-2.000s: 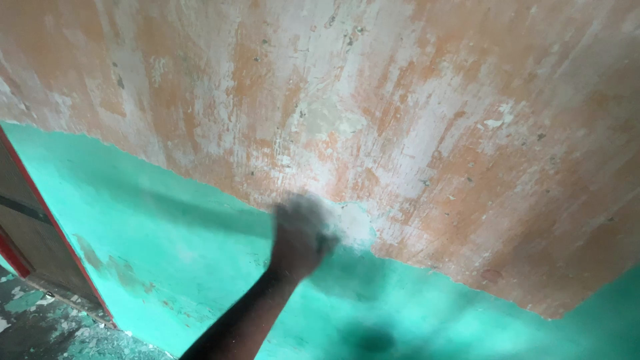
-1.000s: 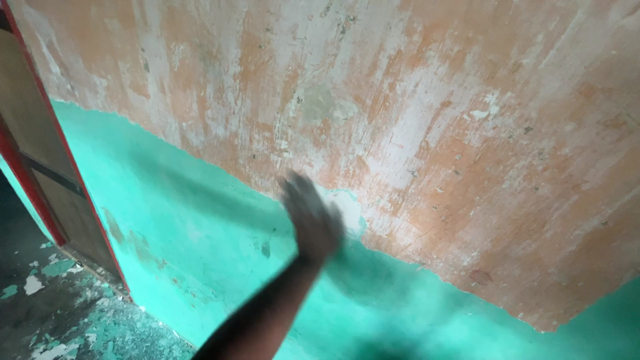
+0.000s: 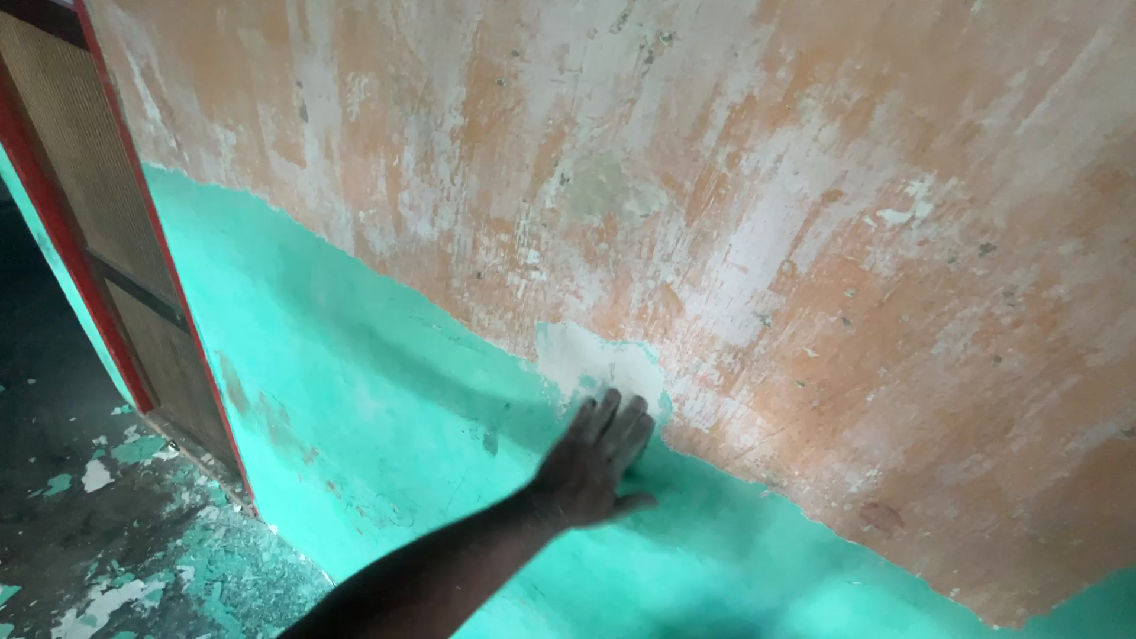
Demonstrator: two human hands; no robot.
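Observation:
My left hand is laid palm-down on the wall, its fingers pointing up and slightly apart and its thumb out to the right. No tool shows in it; what lies under the palm is hidden. The fingertips touch the lower part of a bare whitish patch at the ragged paint edge. Below that edge the wall has turquoise paint; above it spreads a scraped, streaky orange and white plaster surface. My right hand is out of view.
At the left stands a brown door panel with a red frame. Turquoise and white paint flakes lie scattered over the dark floor at the foot of the wall.
My left hand has moved down the wall from the paint edge, and more of the whitish patch shows above the fingers. The view has shifted, showing more of the door and floor.

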